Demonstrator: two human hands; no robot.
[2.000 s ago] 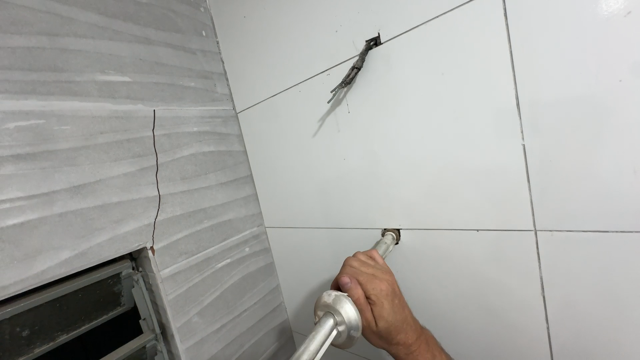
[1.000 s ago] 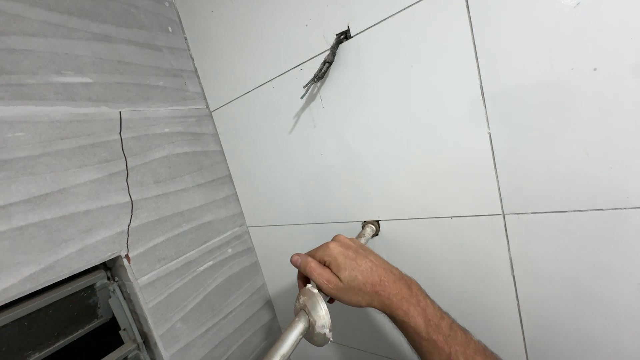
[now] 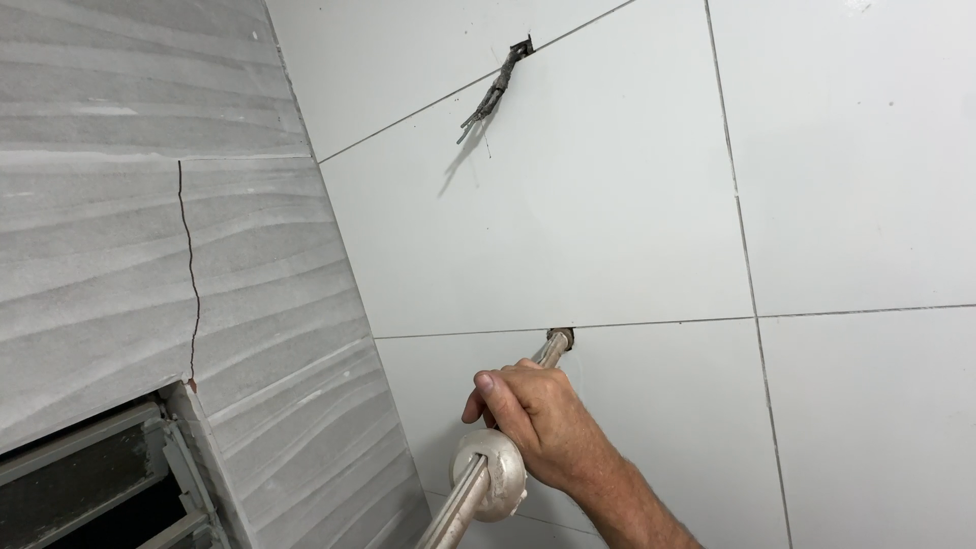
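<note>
My right hand (image 3: 545,423) is closed around a pale, shiny pipe (image 3: 456,512) that looks like a shower arm. The pipe's far end sits in a small rough hole (image 3: 562,338) in the white tiled wall, just under a tile joint. On the near side of my hand, a round domed flange (image 3: 488,474) surrounds the pipe, with whitish residue on its edge. The pipe runs down out of view at the bottom, so its near end is hidden. My left hand is not in view.
Dark electrical wires (image 3: 494,91) stick out of another hole higher in the white wall (image 3: 618,198). At left is a wavy grey tiled wall (image 3: 282,305) with a dark, jagged vertical line (image 3: 190,259). A louvred window frame (image 3: 171,457) is set into it at lower left.
My right hand has shifted its grip on the pipe, and its thumb now lies differently than two seconds ago. The pipe's end remains at the wall hole.
</note>
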